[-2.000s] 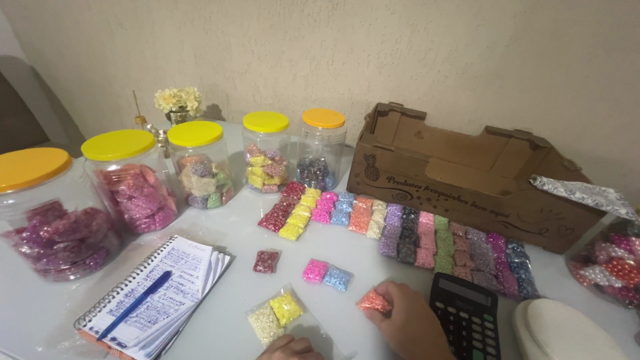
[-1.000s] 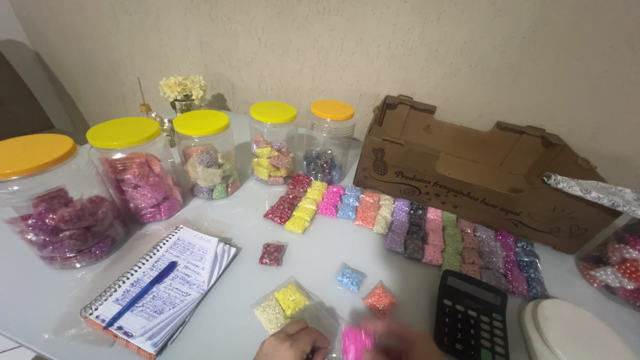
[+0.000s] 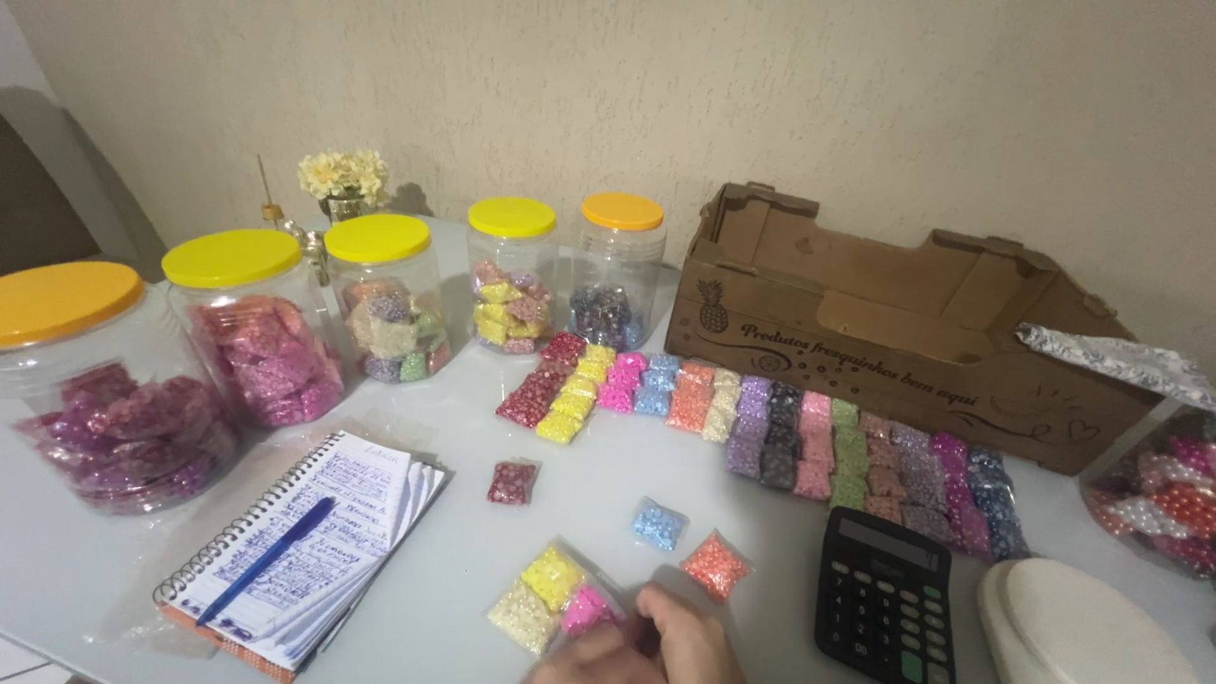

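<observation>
At the bottom centre, a clear plastic bag (image 3: 559, 600) holds a yellow, a cream and a pink packet of beads. My left hand (image 3: 594, 657) is at the bag's lower right edge, its fingertips partly hidden. My right hand (image 3: 686, 636) meets it there, thumb and finger close together near the pink packet (image 3: 586, 610); whether it grips the bag's edge is hard to see. Just beyond my hands lie a light blue bead packet (image 3: 657, 524) and an orange bead packet (image 3: 716, 567). A dark red bead packet (image 3: 512, 483) sits farther left.
Rows of coloured bead packets (image 3: 779, 437) run before a cardboard box (image 3: 855, 351). Lidded jars (image 3: 255, 351) line the back left. A spiral notebook (image 3: 313, 541) with a blue pen (image 3: 266, 560) lies left; a calculator (image 3: 885, 598), a white round object (image 3: 1073, 627) and another jar (image 3: 1159, 503) stand right.
The pink packet, earlier beside the light blue one, was moved by my right hand and is now in the bag with the yellow and cream ones. The orange packet has been released on the table.
</observation>
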